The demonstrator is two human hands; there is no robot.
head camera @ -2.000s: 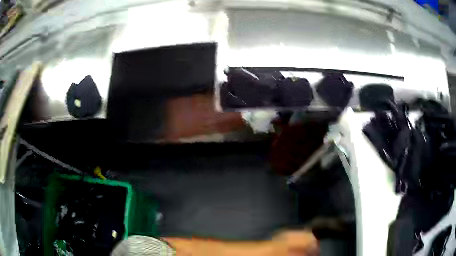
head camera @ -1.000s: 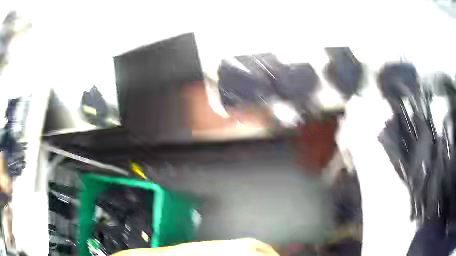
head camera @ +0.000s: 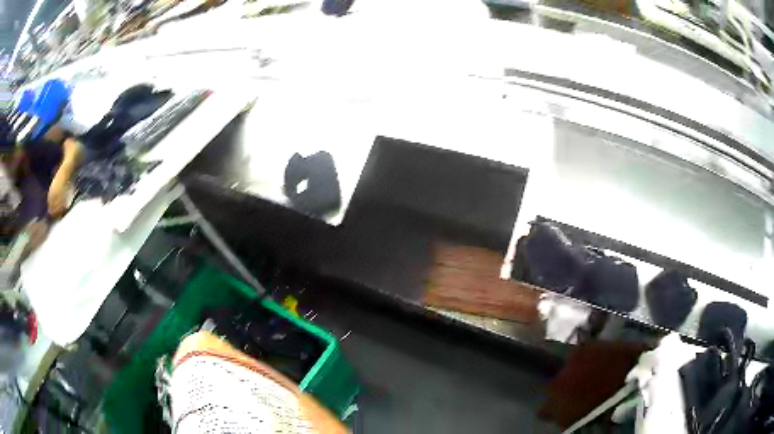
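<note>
Neither of my hands shows. A patterned pale sleeve [head camera: 233,394] with an orange band and some bare skin crosses the bottom left, over the green bin [head camera: 344,377]. The arm runs out of the bottom edge, its hand hidden or cut off. Dark pieces lie in the bin. A black pouch-like piece [head camera: 314,185] with a small pale mark lies on the pale ledge [head camera: 272,140]. Several rounded black pieces [head camera: 611,282] lie in a row on the ledge at the right. A black rectangular panel or opening [head camera: 441,182] is between them.
A brown wood-like surface [head camera: 479,284] sits below the black rectangle. At the lower right, more black pieces [head camera: 721,381] hang over a white edge. At the left are a white table [head camera: 85,254], dark items, a blue object [head camera: 51,100] and another person's arm [head camera: 64,178].
The view has swung left and tilted, so the ledge and black pieces sit further right. The left table and the person there have come into view. The sleeve now shows larger, over the green bin.
</note>
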